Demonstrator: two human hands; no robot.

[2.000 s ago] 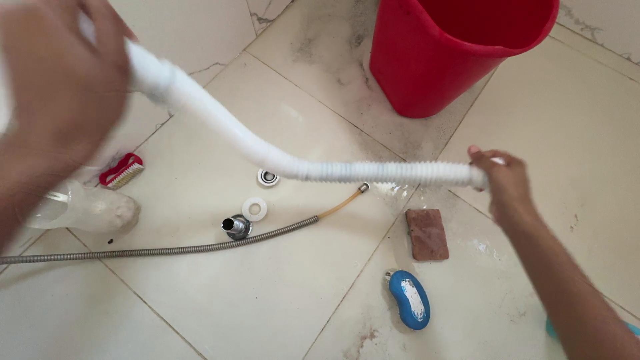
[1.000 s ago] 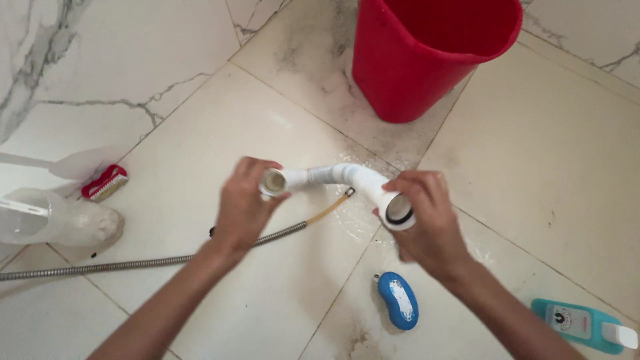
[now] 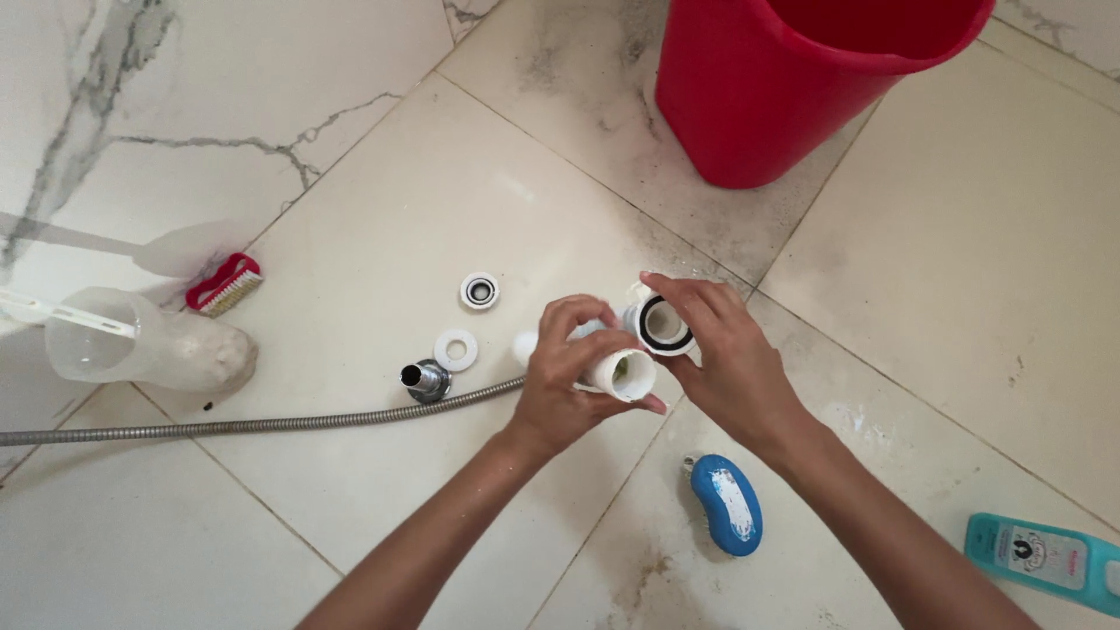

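My left hand grips one open end of a white plastic drain hose, whose mouth faces up with something greenish inside. Around the hose's other end, which has a nut with a black rubber ring, my right hand is closed. The two ends are side by side; the bent middle is mostly hidden behind my hands. Left of them on the floor lie a white ring nut with a dark seal, a flat white washer and a chrome drain fitting. A flexible metal shower hose runs behind my left hand.
A red plastic bucket stands at the upper right. A blue-backed brush lies below my hands, a teal bottle at the lower right. By the marble-patterned wall are a red scrubbing brush and a translucent plastic container.
The white hose was stretched between my hands two seconds ago; its ends have since come together. The small fittings on the floor, hidden one second ago, show again.
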